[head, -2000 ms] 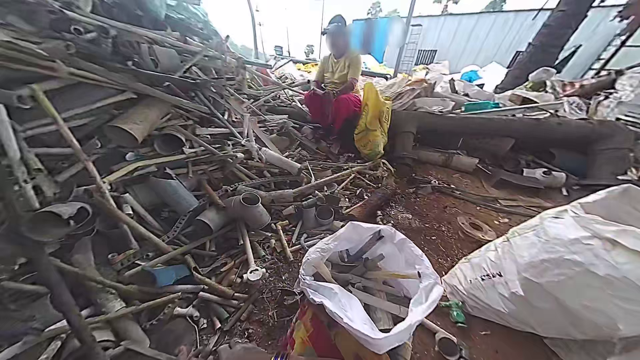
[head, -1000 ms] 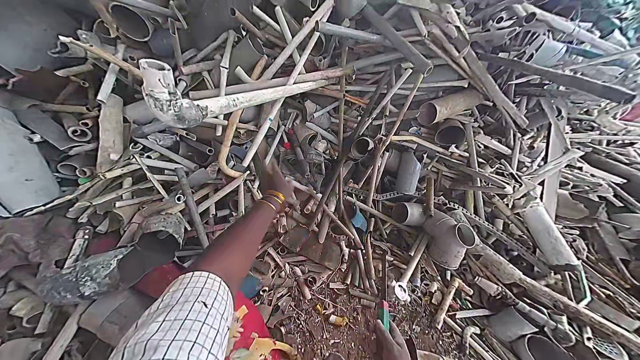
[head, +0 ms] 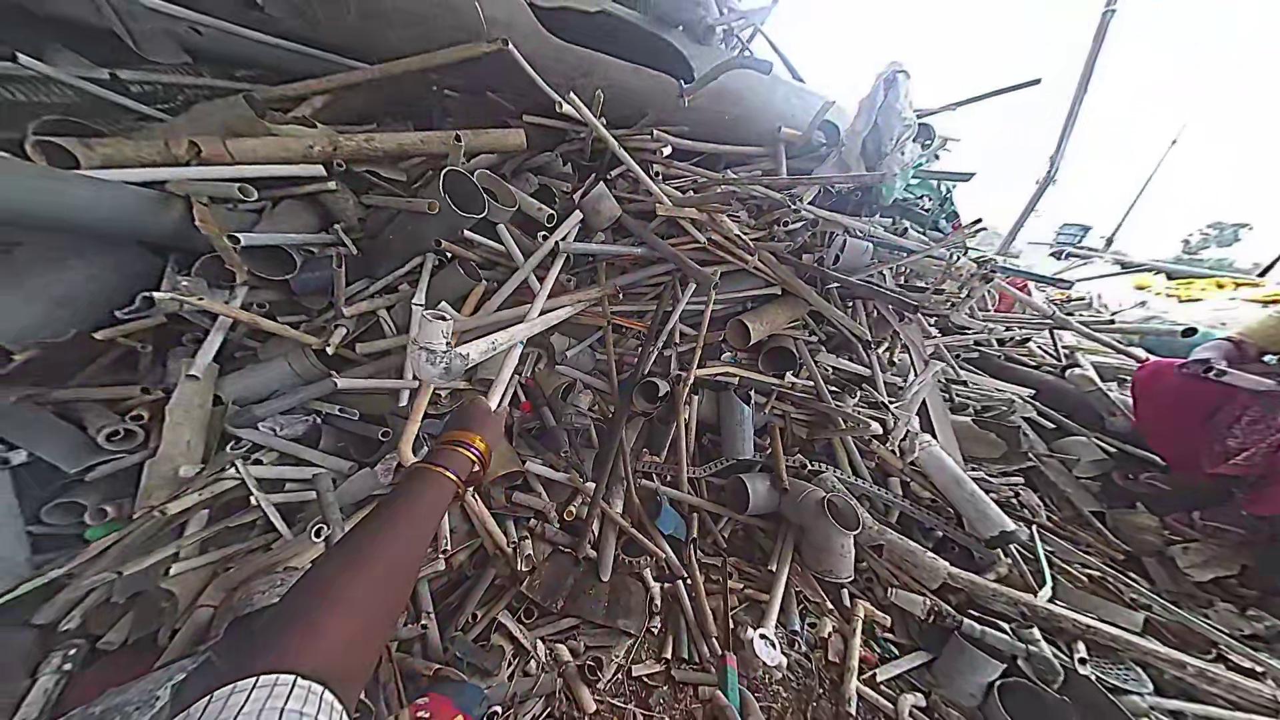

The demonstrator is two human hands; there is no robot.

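My left hand (head: 472,428), with gold-coloured bangles at its wrist, reaches into the scrap heap. Its fingers are closed round the lower end of a thin pale plastic pipe (head: 528,335), which slants up and to the right. A thicker whitish pipe with a dirty elbow fitting (head: 436,352) lies just above the hand. At the bottom edge, mostly cut off, my right hand (head: 748,708) holds a slim tool with a green and red handle (head: 732,680); a narrow dark part points up from it. A white round-ended pipe piece (head: 768,645) is close by on the right.
Tangled pipes and fittings cover the slope, with a grey pipe elbow (head: 825,525) right of centre and a long pole (head: 1060,610) at lower right. Large grey sheets (head: 620,50) lie on top. A person in red clothing (head: 1200,425) is at the right edge.
The view has swung from the white sack to the heap. Since one second ago, my left hand has closed on the thin pale pipe. My right hand has sunk towards the bottom edge.
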